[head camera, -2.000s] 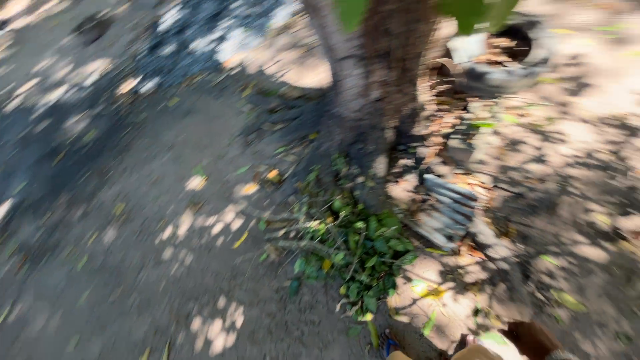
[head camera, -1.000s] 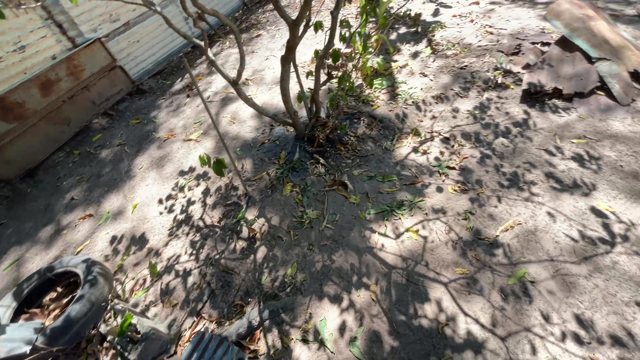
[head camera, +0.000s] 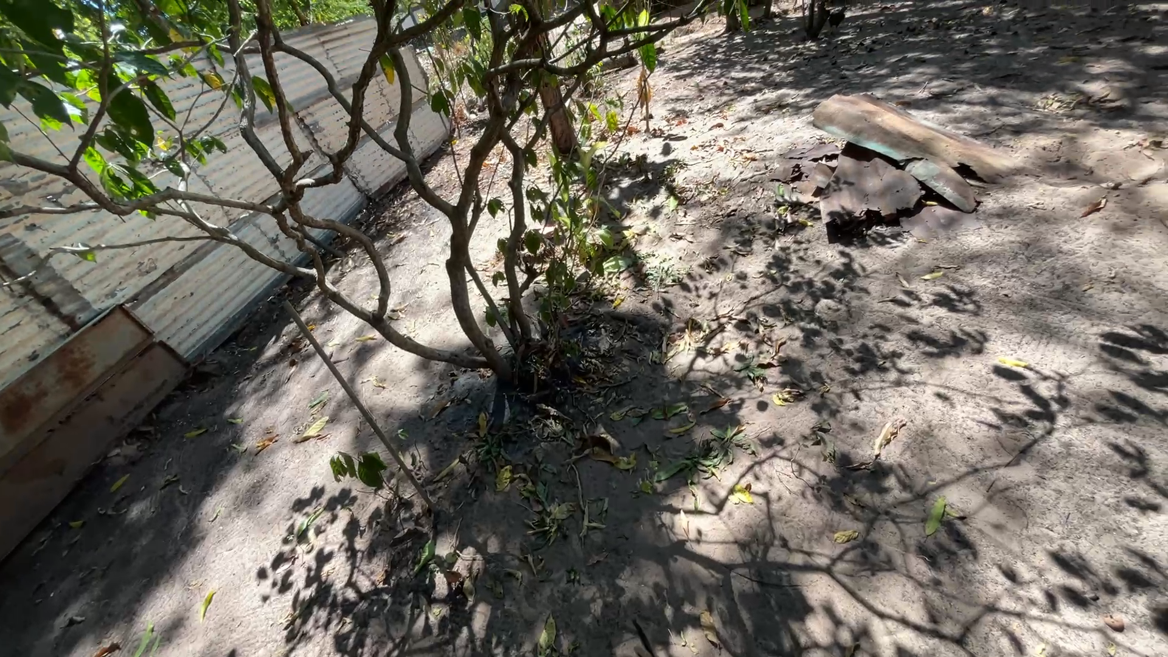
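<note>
Neither of my hands shows in the head view. At the centre stands a small tree with several twisting stems (head camera: 461, 255) that rise from one base. Green leaves (head camera: 128, 109) hang on its branches at the upper left. Left of the base a thin stick (head camera: 356, 401) leans at a slant, its lower end at the ground. Fallen leaves, some yellow, and small green plants (head camera: 703, 461) lie or grow around the base.
A corrugated metal fence (head camera: 319, 82) runs along the left. Rusty metal panels (head camera: 73, 383) stand against its near end. At the upper right, a long curved slab (head camera: 903, 132) rests by broken, dark sheet pieces (head camera: 871, 187). Branch shadows cross the sandy ground.
The view has swung away from a thick trunk and tipped upward. The tyre at the lower left one second ago is out of view; more of the small tree and fence shows.
</note>
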